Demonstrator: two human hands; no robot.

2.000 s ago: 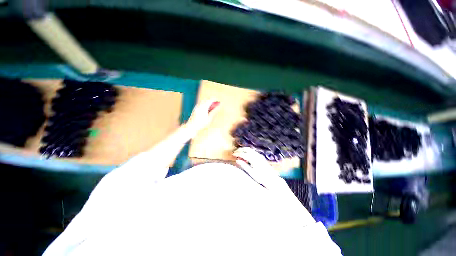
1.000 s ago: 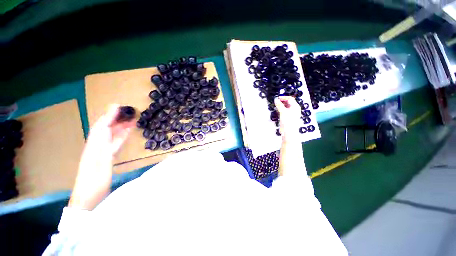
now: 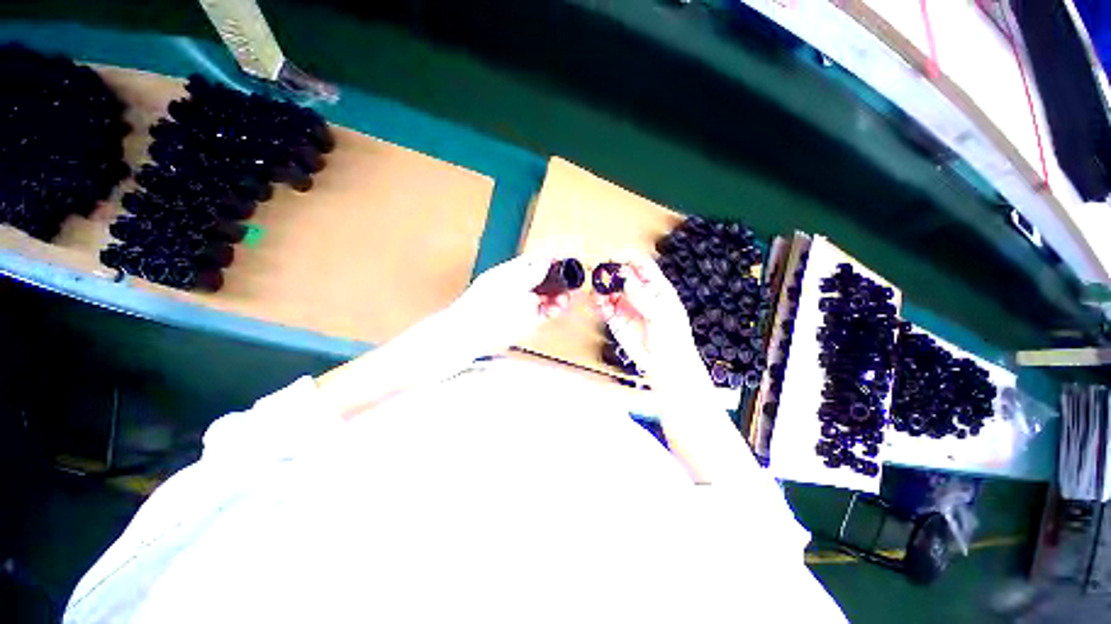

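Observation:
My left hand (image 3: pixel 518 293) holds a short black barrel (image 3: pixel 562 277) above the middle cardboard sheet, its open end facing right. My right hand (image 3: pixel 642 307) holds a thin black ring (image 3: pixel 607 278) between the fingertips, just right of the barrel. A small gap shows between ring and barrel. A heap of black barrels (image 3: pixel 719 293) lies on the right part of the middle cardboard (image 3: pixel 570 201), partly hidden by my right hand. Black rings (image 3: pixel 853 366) lie on the white-topped board (image 3: pixel 798 433).
The left cardboard (image 3: pixel 390 232) bears tight rows of black assembled pieces (image 3: pixel 195 195) beside a green marker (image 3: pixel 253 234). A far-right white sheet (image 3: pixel 975 449) holds another dark heap (image 3: pixel 944 384). A pale post (image 3: pixel 244 34) stands at the bench's back edge.
Both hands have come together over the middle board, the left with its barrel. The right hand has left the white-topped board and now holds a ring. The view has turned left.

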